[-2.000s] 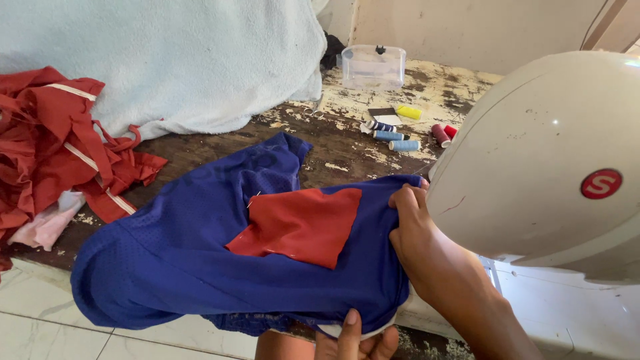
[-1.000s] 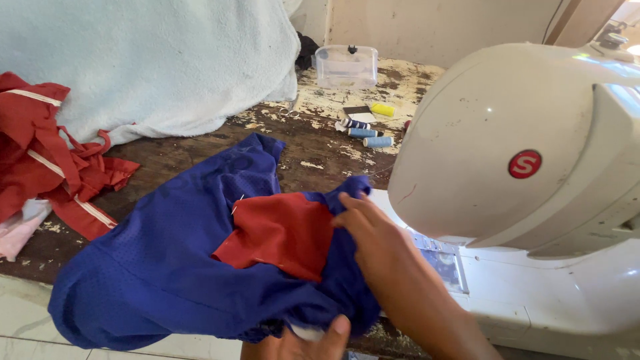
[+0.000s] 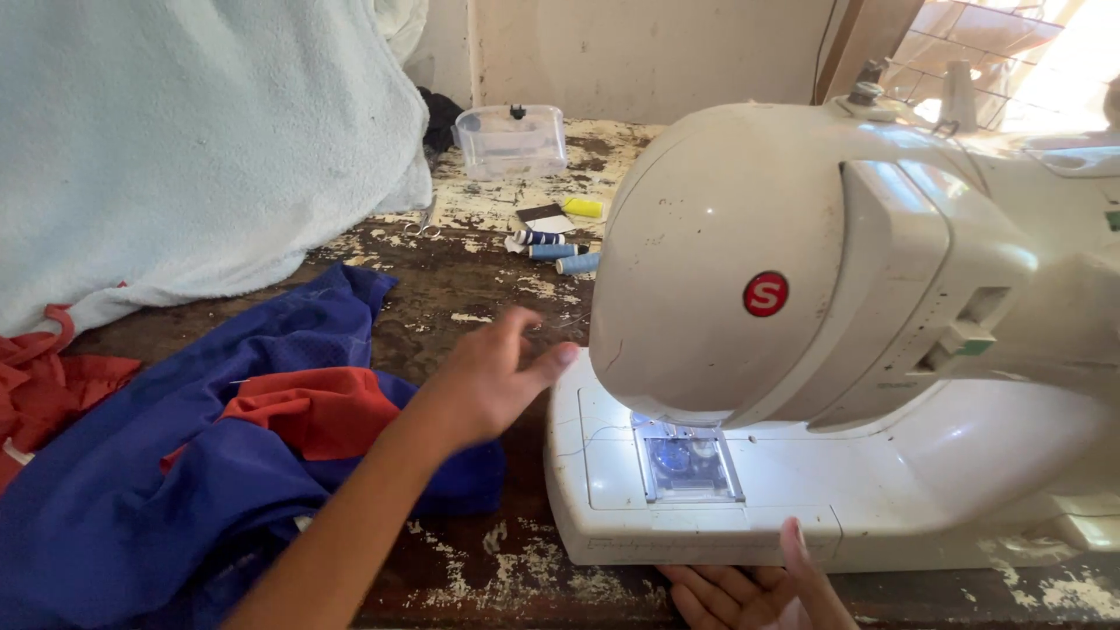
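Note:
My left hand (image 3: pixel 494 381) is raised at the left end of a white sewing machine (image 3: pixel 691 306), thumb and fingers apart. A loose thread (image 3: pixel 569 322) runs by its fingertips; whether they touch it I cannot tell. My right hand (image 3: pixel 752 591) lies palm up at the front edge of the machine's bed, fingers spread, with no object seen in it. Blue fabric (image 3: pixel 157 490) lies crumpled on the table at the left, with a red fabric piece (image 3: pixel 306 407) on top and a pin (image 3: pixel 241 381) at its corner. The lit bobbin cover (image 3: pixel 687 464) shows; the needle area is mostly hidden.
Thread spools (image 3: pixel 553 252), a yellow spool (image 3: pixel 582 207) and small scissors (image 3: pixel 423 229) lie behind my left hand. A clear plastic box (image 3: pixel 512 144) stands at the back. Light blue towelling (image 3: pixel 201 131) and red fabric scraps (image 3: pixel 52 376) are at the left on the worn wooden table (image 3: pixel 429 306).
Both hands have let go of the blue fabric, which now lies at the left. My left hand has moved up beside the machine, my right hand to its front edge. The view has swung right.

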